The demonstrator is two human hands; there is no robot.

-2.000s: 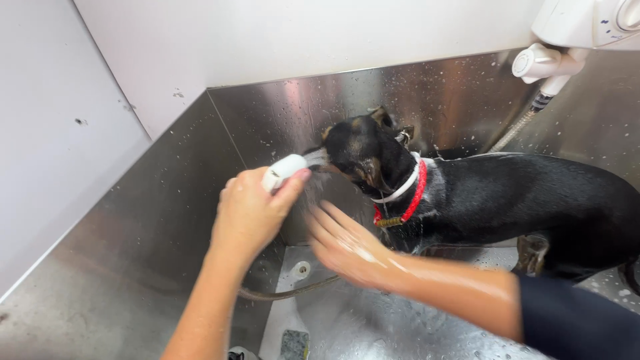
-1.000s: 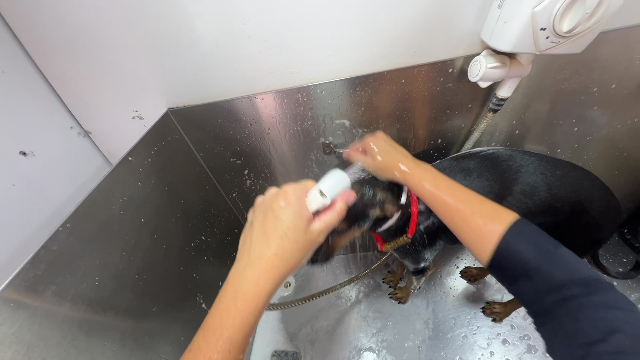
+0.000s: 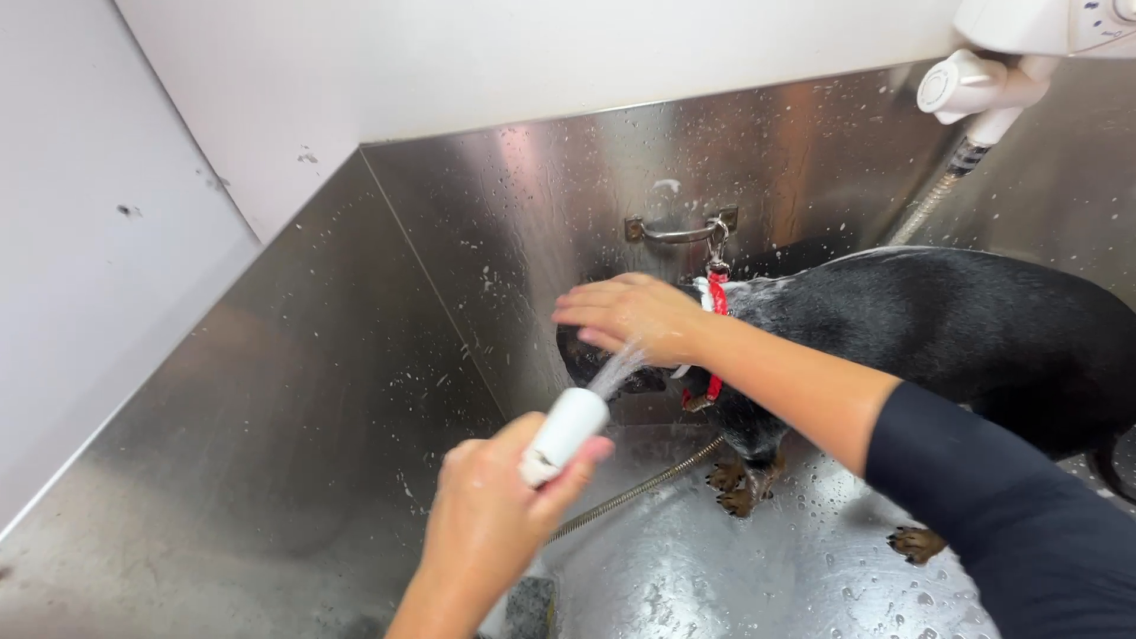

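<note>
My left hand point(image 3: 497, 497) is closed round a white shower head point(image 3: 568, 430), and water sprays from it up toward the dog's head. Over the head of a wet black-and-tan dog point(image 3: 932, 328) lies my right hand point(image 3: 635, 315), its fingers extended and hiding most of the face. The dog stands side-on, facing left, with some lather along its neck and back. Round its neck are a red collar point(image 3: 716, 297) and a white band. A metal clip joins the red collar to a wall handle point(image 3: 679, 236).
Stainless steel walls point(image 3: 311, 382) surround the wet tub floor point(image 3: 692, 568). A metal shower hose point(image 3: 639, 488) crosses behind the dog's front paws. At the upper right, a white valve point(image 3: 963, 87) sits below a control unit point(image 3: 1021, 22). A dark grey object point(image 3: 530, 608) lies at the bottom.
My right hand has moved from behind the dog's head to over its face. The wall handle, largely hidden a second ago, shows plainly. The shower head stays in my left hand.
</note>
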